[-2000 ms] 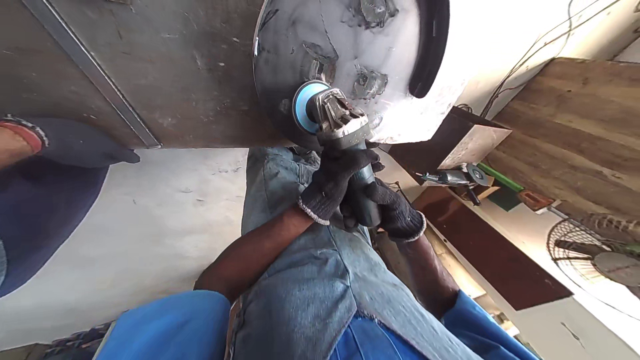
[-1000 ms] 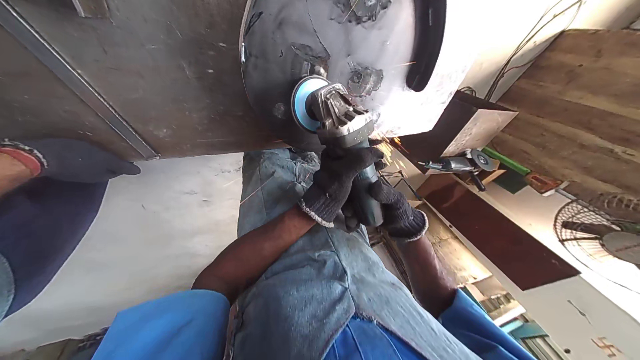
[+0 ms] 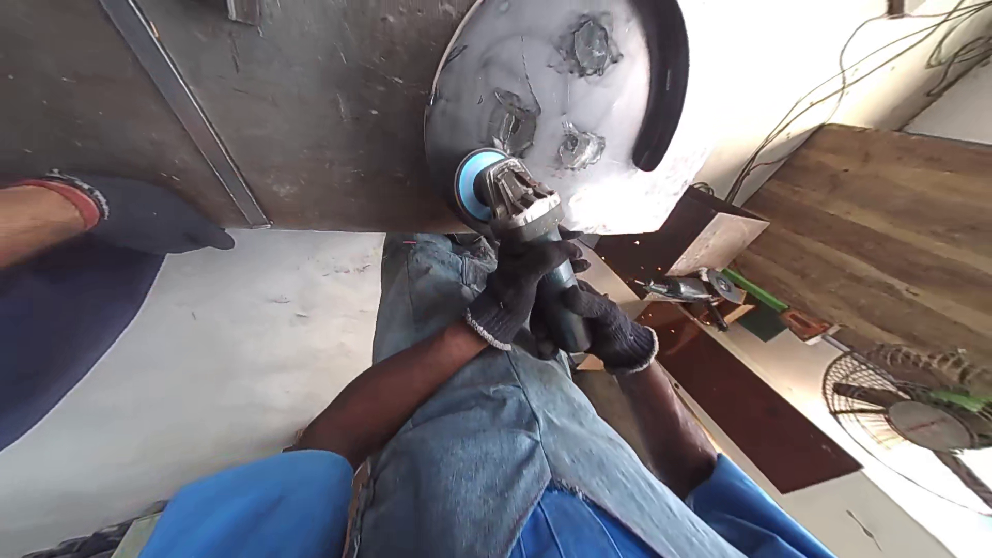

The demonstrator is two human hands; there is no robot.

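Both hands wear dark knitted gloves and hold one angle grinder (image 3: 535, 225). My left hand (image 3: 515, 287) grips its body just behind the metal gear head. Farther back, my right hand (image 3: 608, 322) is closed round the rear of the body. A disc with a light blue face (image 3: 474, 186) is on the grinder's head, at the near left edge of a round metal plate (image 3: 542, 93). That plate bears several rough, raised metal lumps, and a curved black strip (image 3: 666, 85) lies along its right side. Whether the disc touches the plate cannot be told.
A metal table (image 3: 333, 116) carries a flat metal bar (image 3: 194, 116). At the left is a co-worker's gloved hand (image 3: 155, 213). On the right are a second angle grinder (image 3: 686, 288), a brown board (image 3: 752, 403), a wire-guarded fan (image 3: 914, 418), wooden planks (image 3: 876, 225) and loose cables (image 3: 806, 116).
Orange sparks, not seen two seconds ago, now show to the right of the grinder. Both hands keep their hold on it.
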